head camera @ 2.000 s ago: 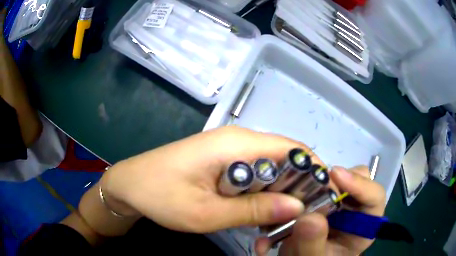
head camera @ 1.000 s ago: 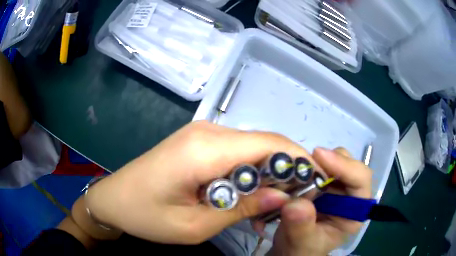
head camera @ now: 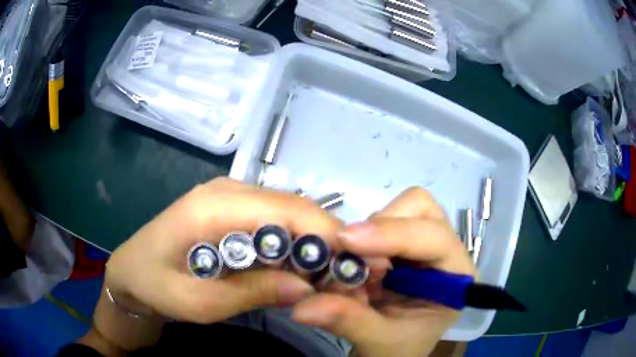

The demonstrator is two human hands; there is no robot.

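Observation:
My left hand (head camera: 202,244) holds several shiny metal cylinders (head camera: 272,244) in a fanned row above the tray, their round black-ringed ends facing me with pale or yellowish centres. My right hand (head camera: 397,272) touches the rightmost cylinder (head camera: 349,269) with thumb and forefinger. It also holds a blue-handled tool (head camera: 432,286), its black tapered end pointing right. The whitish tray (head camera: 418,87) lies below, with loose cylinders inside: one at the left (head camera: 275,139), one partly hidden behind my left hand (head camera: 330,201), and two at the right (head camera: 487,199).
A labelled plastic box (head camera: 144,50) of sleeved parts stands left of the tray, another box (head camera: 446,66) behind it. A yellow-handled tool (head camera: 55,104) lies far left. Frosted tubs (head camera: 558,49) are back right; a flat pale square (head camera: 552,185) and plastic bags (head camera: 593,153) are right. A person's arm (head camera: 14,216) shows at left.
The view has shifted, and the tray and boxes sit further left. The cylinders have spread into a more even row, their ends facing me more squarely. More loose cylinders show in the tray.

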